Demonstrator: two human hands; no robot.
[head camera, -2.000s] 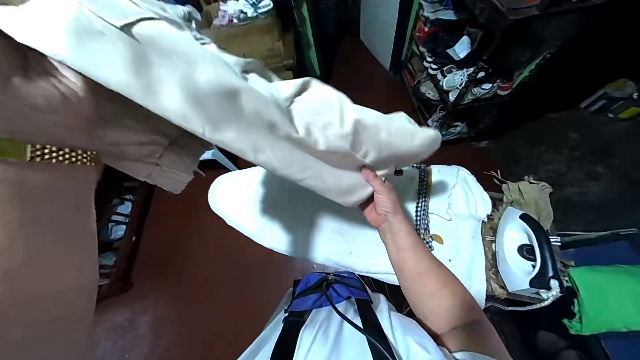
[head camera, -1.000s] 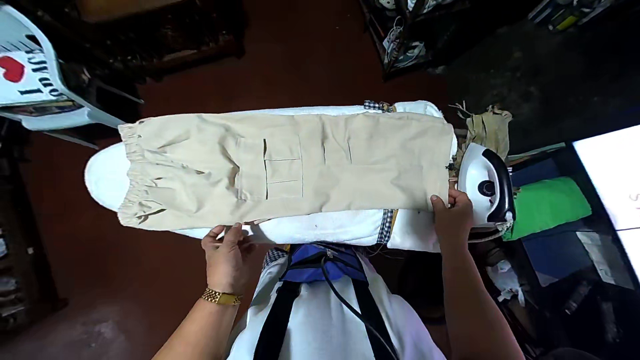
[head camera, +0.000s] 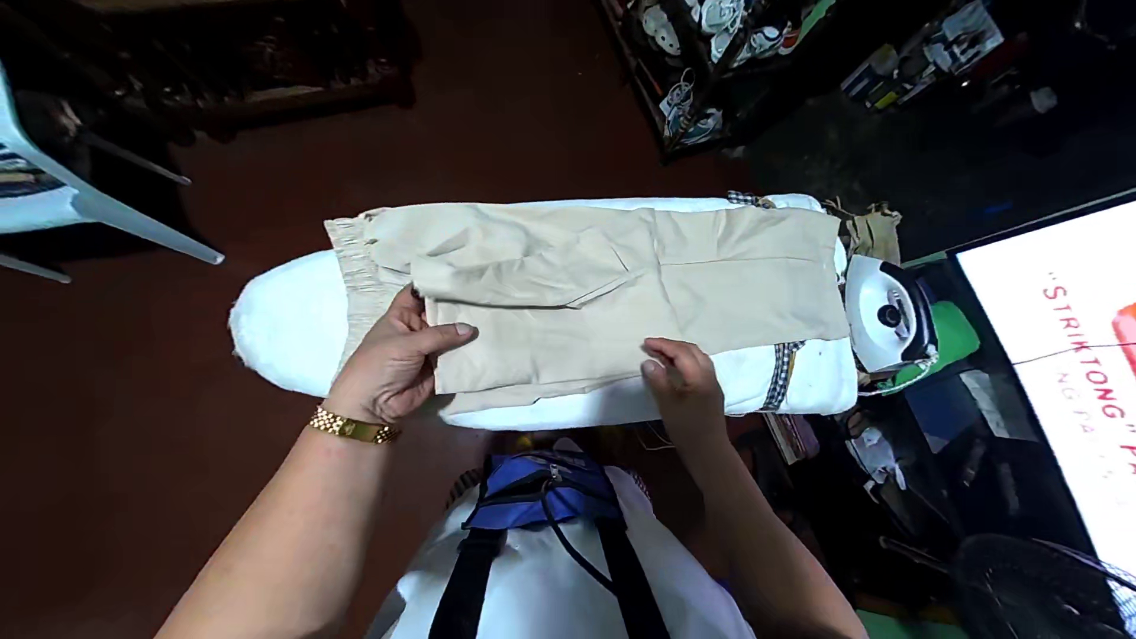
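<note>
Beige trousers with an elastic waistband lie lengthwise on a white padded ironing board, waistband to the left. One layer of the cloth is turned back in a fold over the left half. My left hand, a gold-coloured watch on its wrist, pinches the folded layer near the waistband between thumb and fingers. My right hand is at the near edge of the trousers with its fingers bent; whether it grips any cloth cannot be told. A white and black clothes iron stands at the board's right end.
A green cloth is behind the iron. At the right are a large white printed sign and a dark fan. A rack of shoes stands beyond the board; a pale plastic chair is at the left.
The trousers, held up in the oldest frame, then lay flat along the board. One layer is now folded back toward the right, and my right hand has left the leg end for the middle.
</note>
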